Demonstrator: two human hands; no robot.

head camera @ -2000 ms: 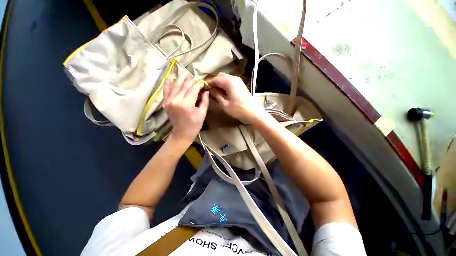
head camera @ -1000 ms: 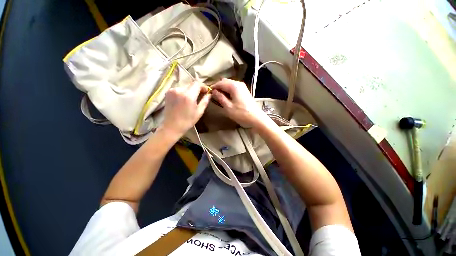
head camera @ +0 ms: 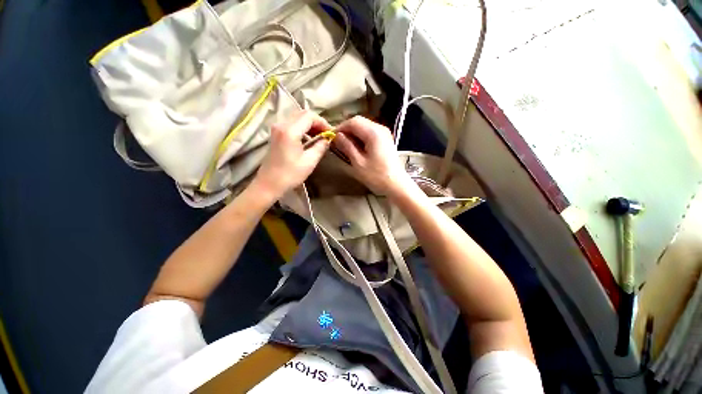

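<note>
A beige tote bag [head camera: 362, 223] lies open above my lap, its long straps hanging down over the apron. My left hand [head camera: 296, 150] and my right hand [head camera: 369, 150] meet at the bag's far left corner. Both pinch a short yellow edge binding [head camera: 329, 135] between the fingertips. The bag's other corner, also with a yellow tip [head camera: 471, 202], points right toward the table. My fingers hide part of the pinched corner.
A heap of beige bags [head camera: 162, 92] with yellow lines lies at the far left. The white-topped table [head camera: 569, 131] has a dark red strip [head camera: 523, 158] along its edge. A hammer [head camera: 627, 254] lies on it at the right. The floor is dark.
Both hands stay at the same corner; the fingers have shifted slightly and more yellow binding shows between them. The whole view has shifted a little, with the hammer now lower and further left.
</note>
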